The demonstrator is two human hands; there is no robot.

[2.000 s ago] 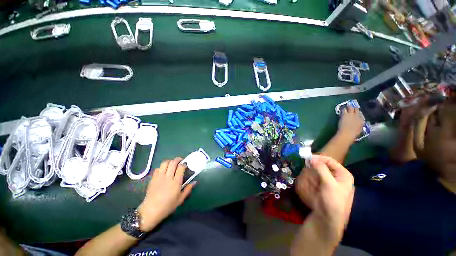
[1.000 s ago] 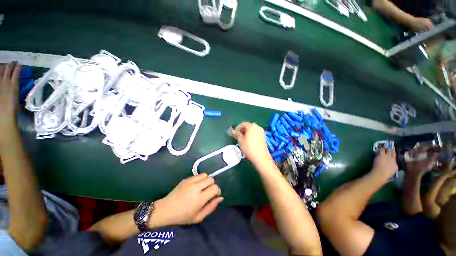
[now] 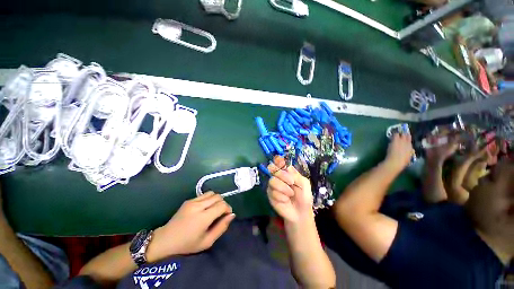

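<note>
A white loop-shaped housing (image 3: 246,179) lies on the green bench in front of me, its solid end to the right. My left hand (image 3: 198,222) is at its near left edge, fingers bent and tips by the loop; whether it grips the loop is unclear. My right hand (image 3: 288,189) is raised at the near left edge of the parts heap, fingertips pinched on what look like thin dark lead wires. A blue battery cell (image 3: 264,169) is just left of these fingertips. The heap holds blue cells (image 3: 293,121), circuit boards (image 3: 313,151) and small round components (image 3: 323,192).
A pile of white housings (image 3: 93,149) is at the left. A pale rail (image 3: 236,92) separates bench and conveyor belt (image 3: 248,62). Housings with blue ends (image 3: 345,82) and others (image 3: 183,36) lie on the belt. A worker (image 3: 394,226) sits at the right; another person's arm is at the left edge.
My right hand has moved from the housing's solid end to the heap. The housing lies farther from the pile and flatter. The view has swung left and back right.
</note>
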